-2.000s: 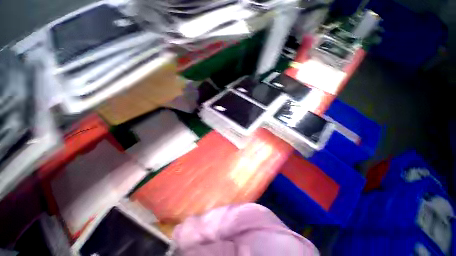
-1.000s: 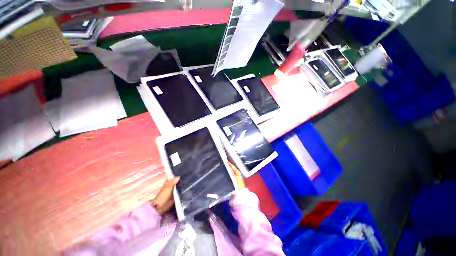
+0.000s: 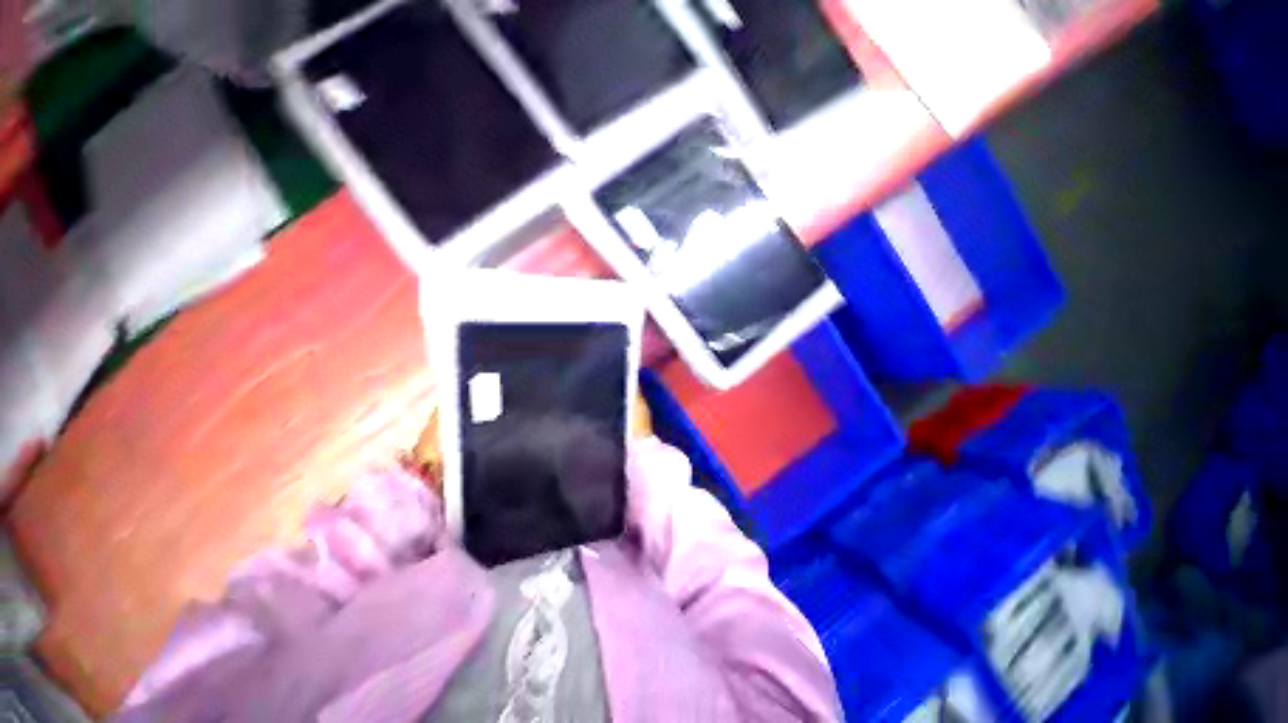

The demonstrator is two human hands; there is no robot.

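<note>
A tablet (image 3: 548,441) with a black face, a pale rim and a small white label sticker (image 3: 486,397) is held upright close in front of my chest. White layers show along its top edge. My left hand (image 3: 428,439) is at its left side, mostly hidden behind it and the pink sleeve. My right hand (image 3: 641,418) grips the right side; only a sliver of fingers shows. The picture is blurred.
Tablet stacks with black faces (image 3: 431,134) stand at the back of the orange-red bench (image 3: 212,389). A shiny tablet (image 3: 718,240) lies at the bench's right edge. Loose white sheets (image 3: 177,198) are at left. Blue plastic bins (image 3: 989,261) are below at right.
The held tablet has come closer to my chest and away from the tablets on the bench. The view has shifted, so the stacks appear higher in the picture.
</note>
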